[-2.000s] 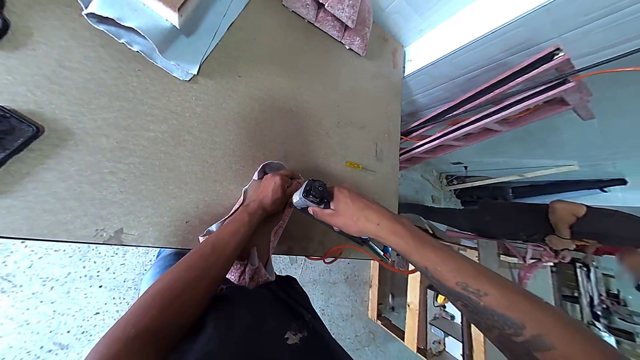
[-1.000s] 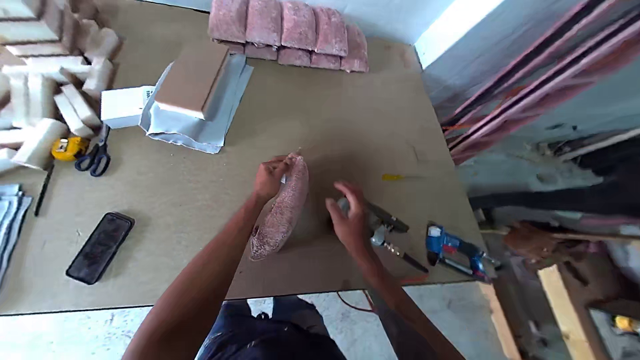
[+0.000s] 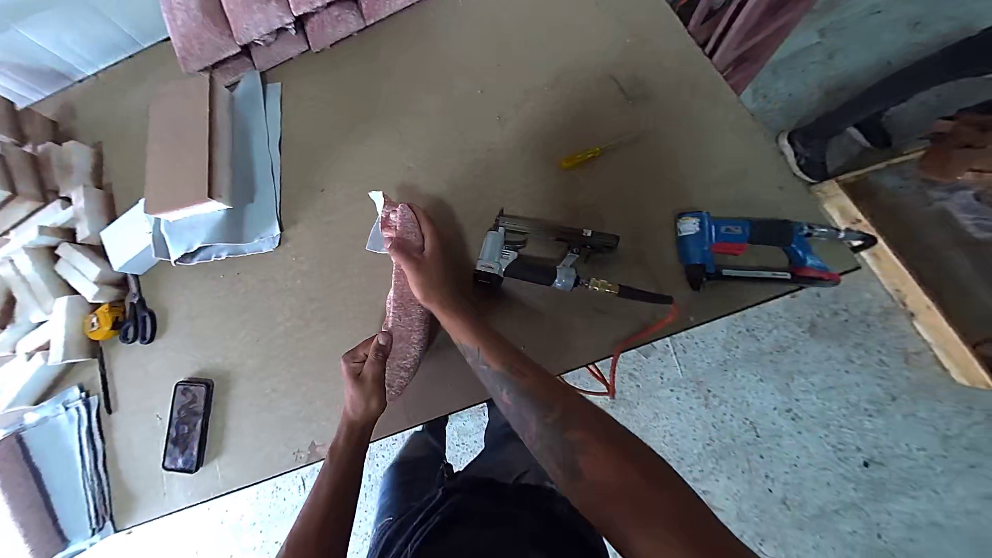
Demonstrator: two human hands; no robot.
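A long padded piece covered in mottled pink fabric [image 3: 408, 325] is held upright across the view between both hands, over the front part of the table. My left hand [image 3: 366, 372] grips its lower edge, thumb on top. Around the upper end closes my right hand [image 3: 415, 252], beside a loose pale flap of fabric [image 3: 377, 225]. Just right of that hand, a pneumatic stapler in silver and black [image 3: 535, 252] lies on the table, joined to an orange air hose [image 3: 643, 333]. A blue pneumatic stapler [image 3: 756, 248] rests farther right. A yellow-handled screwdriver [image 3: 583, 157] lies beyond.
Pink padded pieces [image 3: 333, 23] are stacked at the back. Grey cloth [image 3: 260, 170] lies under a brown-topped block [image 3: 178, 147]. Foam blocks [image 3: 46, 271], a tape measure [image 3: 105, 321], scissors [image 3: 138, 314] and a phone [image 3: 187, 425] are at left. A person's shoe [image 3: 804, 155] shows at right.
My right hand, apart from the padded piece one second ago, now grips its upper end. Two seconds ago it held the silver-and-black stapler, which now lies on the table. The view has turned.
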